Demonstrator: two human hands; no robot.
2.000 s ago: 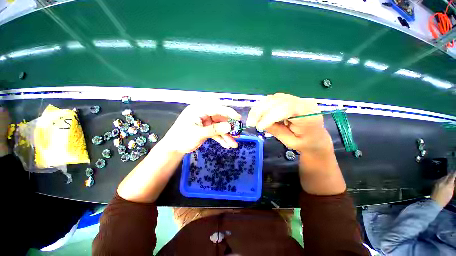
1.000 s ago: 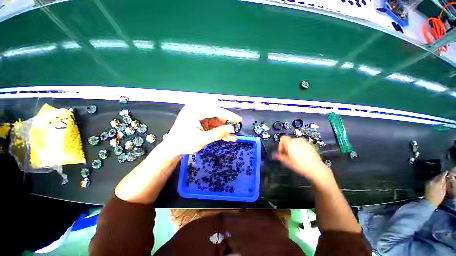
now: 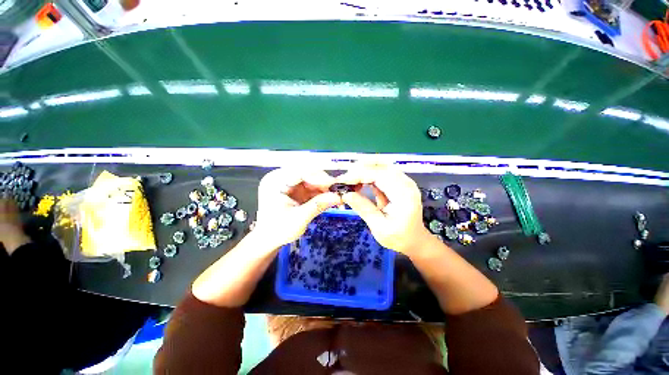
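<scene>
My left hand (image 3: 290, 205) and my right hand (image 3: 389, 209) meet above the far edge of the blue parts tray (image 3: 283, 291). Their fingertips hold a small round dark unit (image 3: 340, 188) between them; the fingers hide most of it. The tray holds many tiny black plastic parts (image 3: 330, 256). Loose round circuit assemblies (image 3: 213, 223) lie to the left of the tray. More assemblies and some plain black rings (image 3: 452, 190) lie to the right, partly behind my right hand. A bundle of green strands (image 3: 521, 205) lies farther right.
A clear bag with yellow parts (image 3: 117, 216) lies at left, beside spilled yellow pieces and a dark pile (image 3: 18, 183). The green belt (image 3: 330, 58) with white edging carries a round unit (image 3: 434, 132). A person's hand (image 3: 10, 223) shows at far left, and a sleeve (image 3: 623, 340) at right.
My right hand has let go of the green strand, reached into the right cluster, and come back to meet my left hand at the unit. The camera view has shifted slightly.
</scene>
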